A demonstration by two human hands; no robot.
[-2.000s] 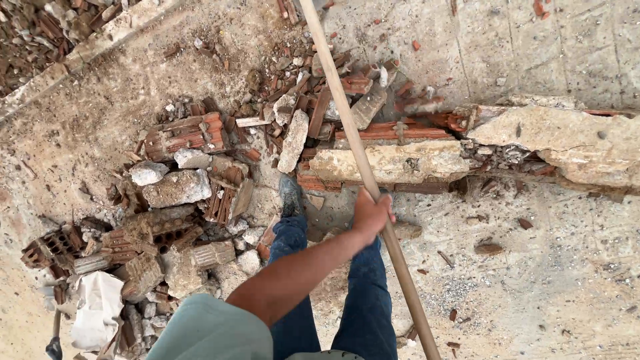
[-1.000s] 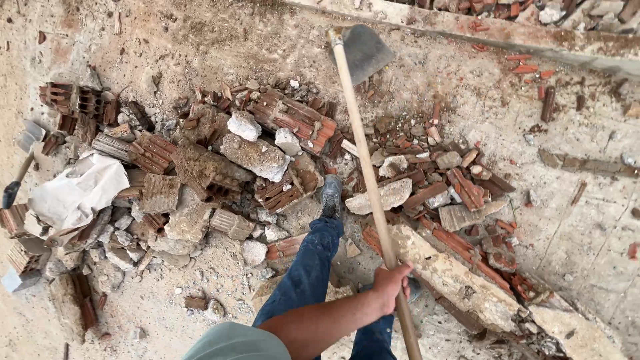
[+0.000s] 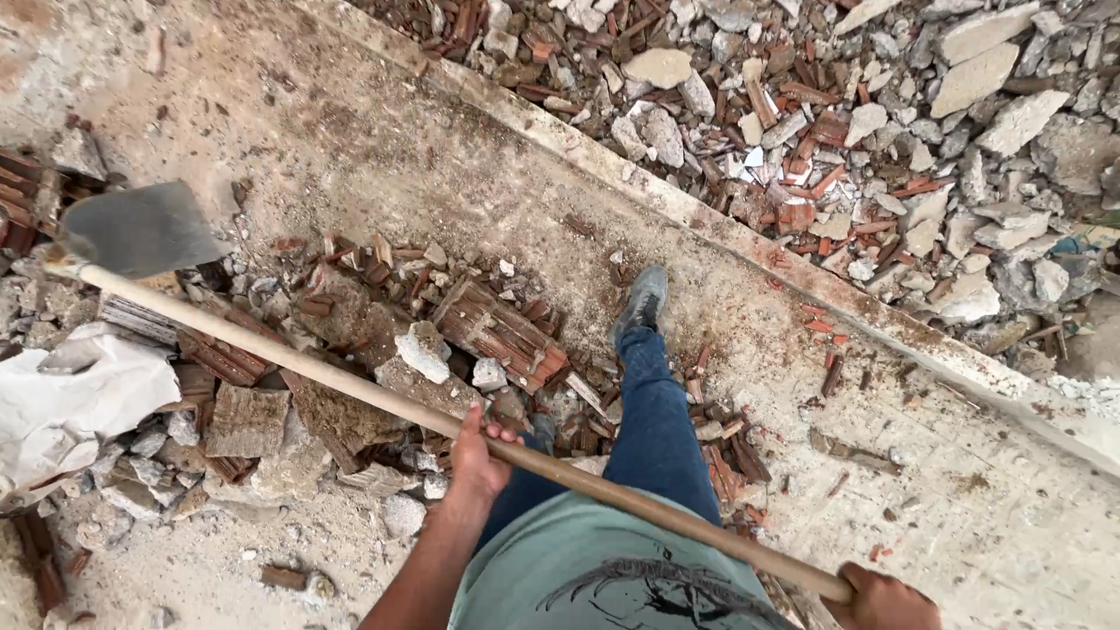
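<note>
A hoe with a long wooden handle lies slantwise across my body, its grey metal blade at the far left above the rubble. My left hand is around the middle of the handle, thumb on top and fingertips showing beyond it. At the lower right, my right hand is closed on the handle's end. Under and beyond the handle lie broken hollow clay bricks and a whitish concrete chunk.
A crumpled white sheet rests on debris at the left. One shoe stands on the dusty floor between the rubble and a low concrete ledge. Beyond the ledge spreads a large heap of broken concrete and brick.
The hoe has swung so its blade is at the far left. My right hand now shows on the handle's end. One foot has stepped beyond the bricks toward the ledge. The view has shifted.
</note>
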